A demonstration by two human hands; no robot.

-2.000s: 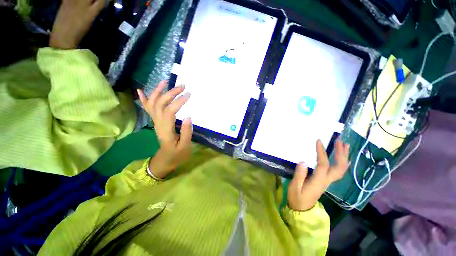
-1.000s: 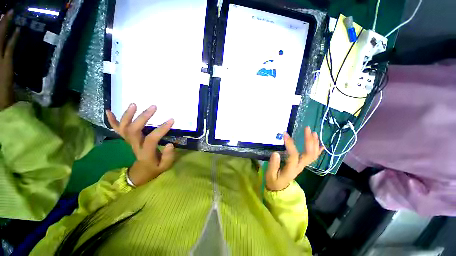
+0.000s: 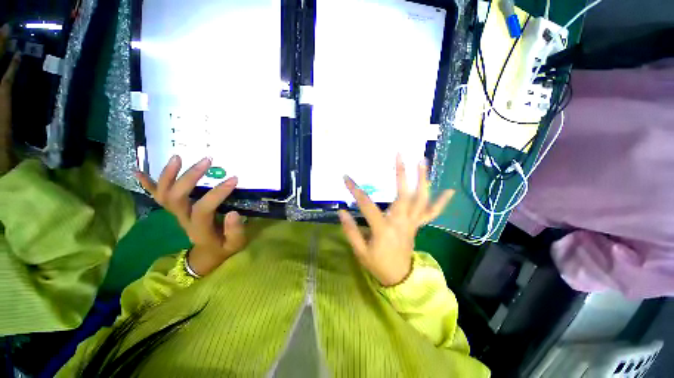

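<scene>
Two tablets lie side by side in a silvery crinkled tray. The left tablet shows a white screen with small rows of marks and a green oval near its lower edge. The right tablet shows a mostly white screen with a faint green-blue mark low down. White tape tabs sit on their long edges. My left hand is over the left tablet's lower edge, fingers spread, holding nothing. My right hand is over the right tablet's lower edge, fingers spread, empty. Whether any fingertip touches glass I cannot tell.
Right of the tablets, a white power strip with black plugs lies on a yellow sheet, with a blue-capped stick and tangled white cables. A person's yellow-green sleeve is at left, pink-purple clothing at right.
The view has shifted, so the tablets sit further left and up. Both screens show different content. My right hand has moved left and further over the right tablet's lower part.
</scene>
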